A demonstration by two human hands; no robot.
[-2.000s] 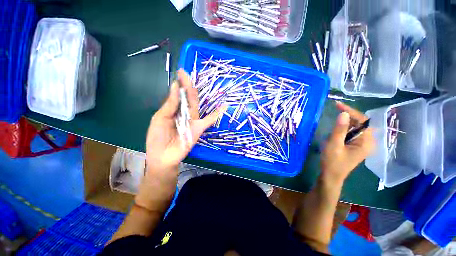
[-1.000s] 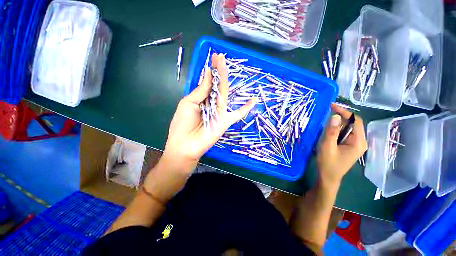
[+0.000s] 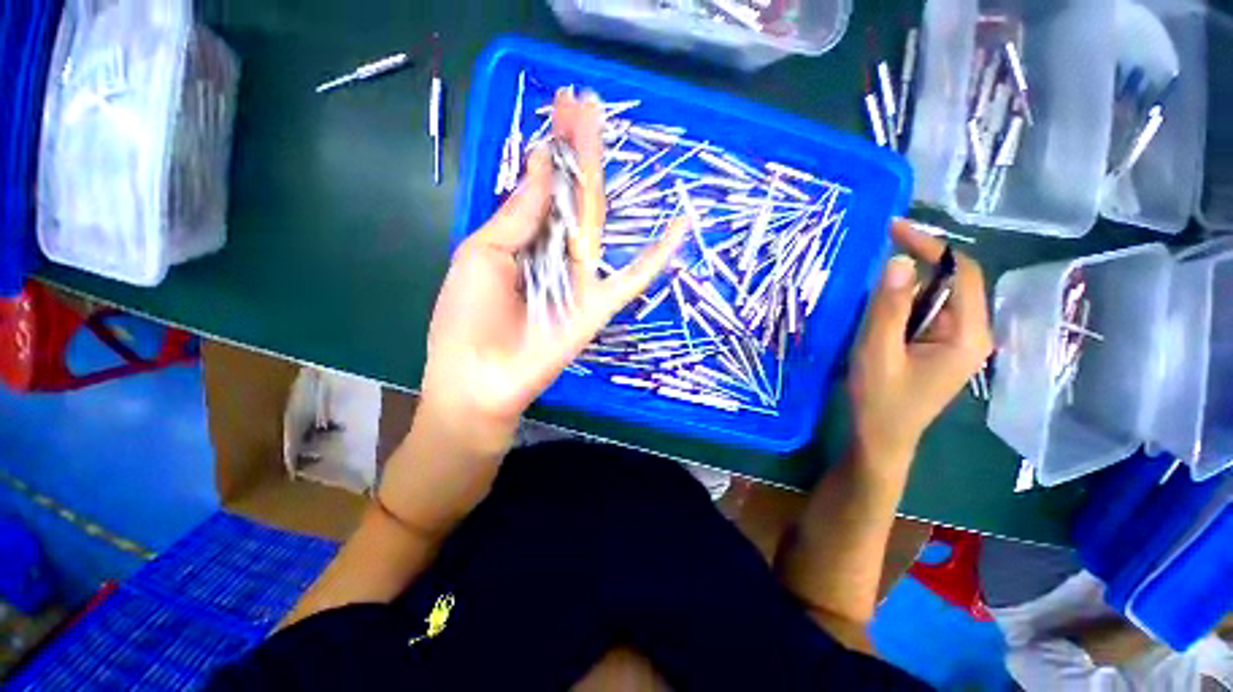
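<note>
My left hand [image 3: 494,318] is over the left part of the blue plastic tray [image 3: 845,338] and holds several slim silver-white metal rod parts [image 3: 550,257] across its palm and fingers. They are slightly blurred. Its thumb points right over the tray. The tray holds many loosely heaped rod parts [image 3: 690,365]. My right hand [image 3: 920,338] is at the tray's right edge, closed around a short dark hand tool [image 3: 933,295], mostly hidden by the fingers. Its index finger touches or nearly touches the tray's rim; I cannot tell which.
A clear box of parts [image 3: 703,34] lies beyond the tray. Clear open bins [image 3: 1021,189] with few parts stand at the right. A lidded cloudy box [image 3: 108,149] stands at the left. Loose parts [image 3: 436,129] lie on the dark green bench [image 3: 325,243] on both sides of the tray.
The view has shifted, so the far box sits higher in the picture. My left hand, first low at the tray's left edge, has turned its held parts and reaches further over the tray. The right hand keeps its hold.
</note>
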